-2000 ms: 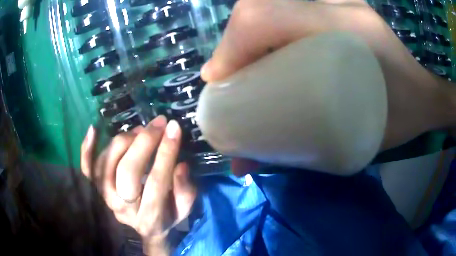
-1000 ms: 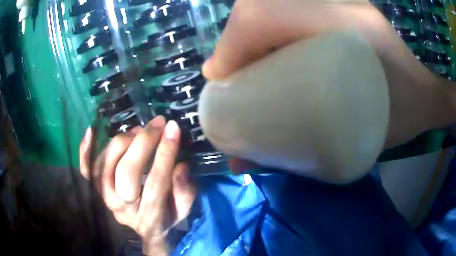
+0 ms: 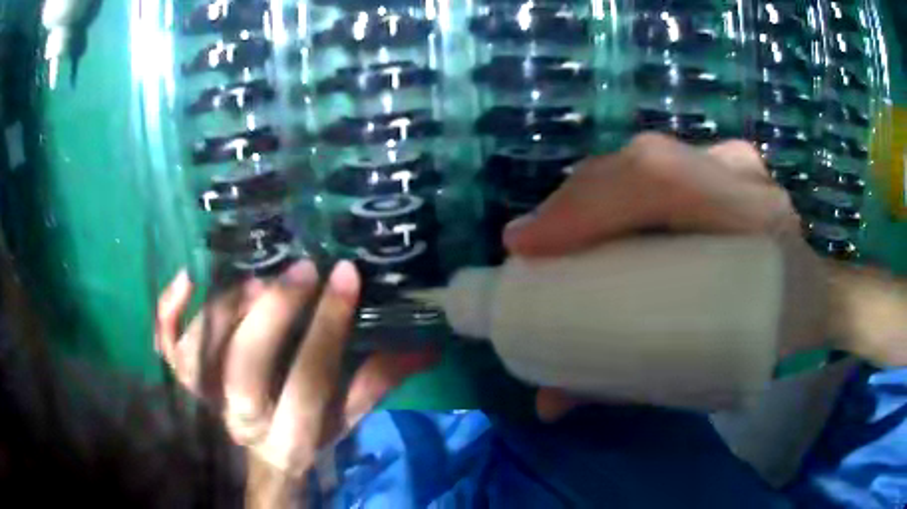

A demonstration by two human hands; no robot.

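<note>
My right hand is closed around a large milky white squeeze bottle, held nearly level. Its thin pale nozzle points left at the near end of the second column of black round parts. Whether the tip touches a part cannot be told. The parts stand in several columns in a clear blister tray, with small bright T-shaped glints at their middles. My left hand is bare, its fingertips at the tray's near left edge by the lowest parts; no held object shows in it.
The tray lies on a green surface. A small white bottle with a narrow tip is at the upper left. A yellow object is at the right edge. Blue clothing is at the bottom.
My right hand and the bottle have moved lower in view, and the bottle lies more level, with its nozzle now visible. The view has shifted, showing more tray columns. My left hand stays by the tray edge.
</note>
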